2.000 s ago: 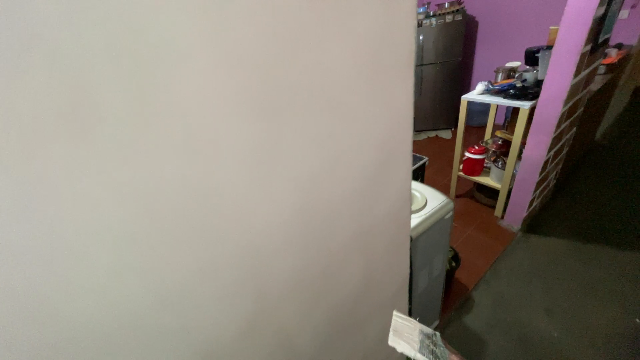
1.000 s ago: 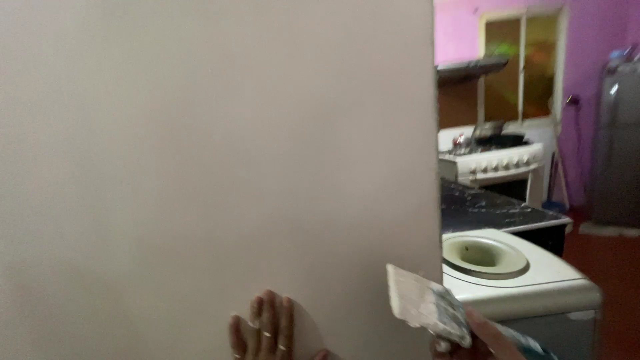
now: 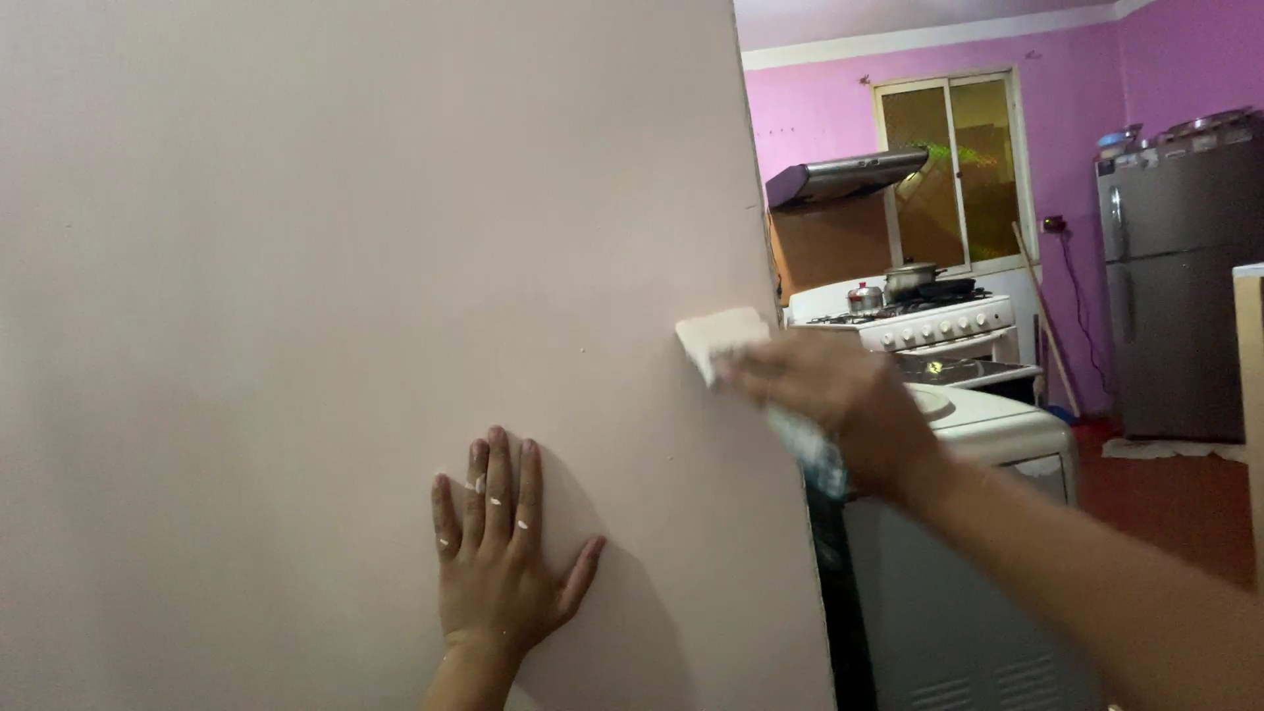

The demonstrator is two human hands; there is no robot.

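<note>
A pale, smooth wall panel (image 3: 346,296) fills the left and middle of the view, ending in a vertical edge right of centre. My left hand (image 3: 504,563) lies against its lower part with fingers spread, white specks on the fingers. My right hand (image 3: 839,395), somewhat blurred, grips a paintbrush (image 3: 726,336) whose pale, paint-coated bristles are at the panel near that edge. The brush's handle, partly covered by the hand, shows below the palm. Whether the bristles press on the surface cannot be told exactly.
Beyond the edge stand a white-topped appliance (image 3: 997,425) close by, a gas stove (image 3: 948,326) with pots, a range hood (image 3: 849,176) and a grey refrigerator (image 3: 1175,296). A long wooden stick (image 3: 1049,326) leans by the window (image 3: 953,168).
My left hand has come further into view against the panel. My right hand has raised the brush along the panel's edge. The view has turned toward the stove since the earliest frame.
</note>
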